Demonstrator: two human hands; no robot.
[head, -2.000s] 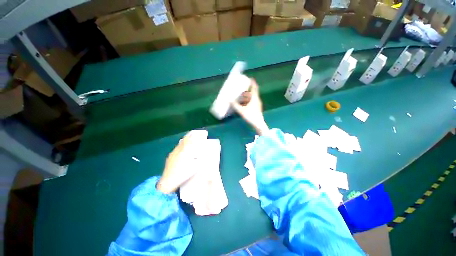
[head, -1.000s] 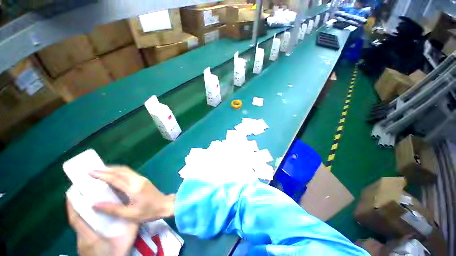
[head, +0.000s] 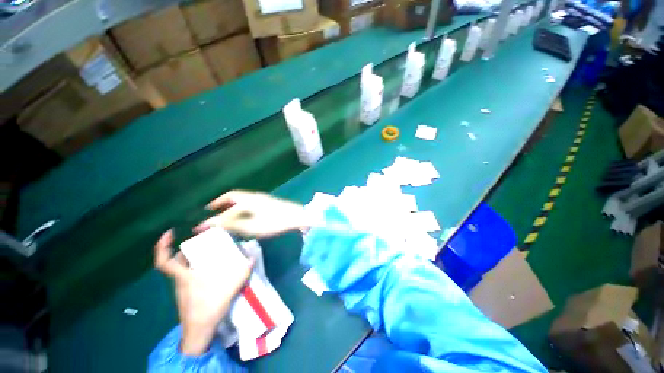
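My left hand (head: 196, 291) holds a white carton (head: 217, 264) above the stack of flat cartons (head: 263, 313), which shows red stripes. My right hand (head: 255, 213) is just beyond the carton's upper end, fingers spread and slightly blurred; I see nothing in it. A loose heap of white leaflets (head: 371, 211) lies right of the cartons, partly under my right sleeve. Opened white cartons (head: 304, 135) stand upright in a spaced row on the darker green conveyor belt (head: 182, 193), their top flaps raised.
A yellow-orange tape roll (head: 390, 133) and a single white leaflet (head: 426, 132) lie beyond the heap. A blue bin (head: 480, 240) and a brown cardboard piece (head: 513, 291) are at the bench's right edge. Brown shipping cartons (head: 160, 44) stand behind the line. A black tray-like item (head: 552, 44) lies far right.
The view has swung back somewhat left since one second ago. My right hand has come off the white carton and moved beyond it. My left hand still holds the carton, over the stack.
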